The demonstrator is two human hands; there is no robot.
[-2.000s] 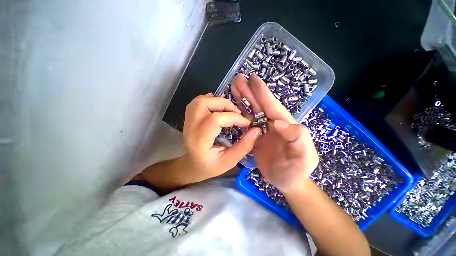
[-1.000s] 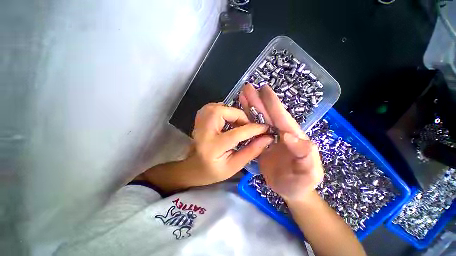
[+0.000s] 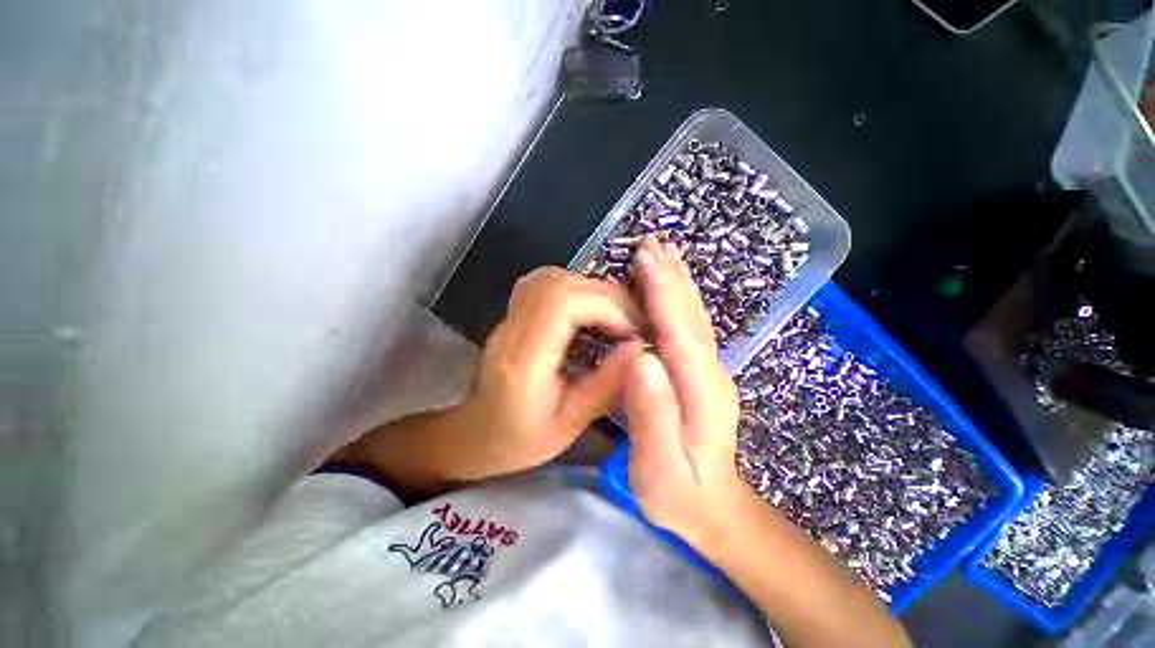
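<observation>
Small metal sleeves [image 3: 747, 228] fill a clear plastic box [image 3: 826, 238] in front of me. My left hand [image 3: 545, 367] is bare, with its fingers bent and fingertips against the inner side of my right hand. My right hand [image 3: 684, 392] is bare and turned on edge, its fingers together over the box's near left part. Whatever lies between the hands is hidden. A blue tray [image 3: 906, 367] heaped with small shiny metal parts [image 3: 861, 456] stands below and right of the box, partly behind my right hand and forearm.
A second blue tray [image 3: 1045, 620] with brighter parts [image 3: 1077, 525] is at the lower right. Loose parts [image 3: 1077, 342] lie near a dark object at the right. A translucent container [image 3: 1108, 139] is at the upper right. A small clear object [image 3: 604, 72] lies near the black bench's left edge.
My right hand has turned from open palm up to on edge, with its fingers drawn together. The sleeves seen earlier between my hands are now out of sight. My left fingertips have shifted slightly left.
</observation>
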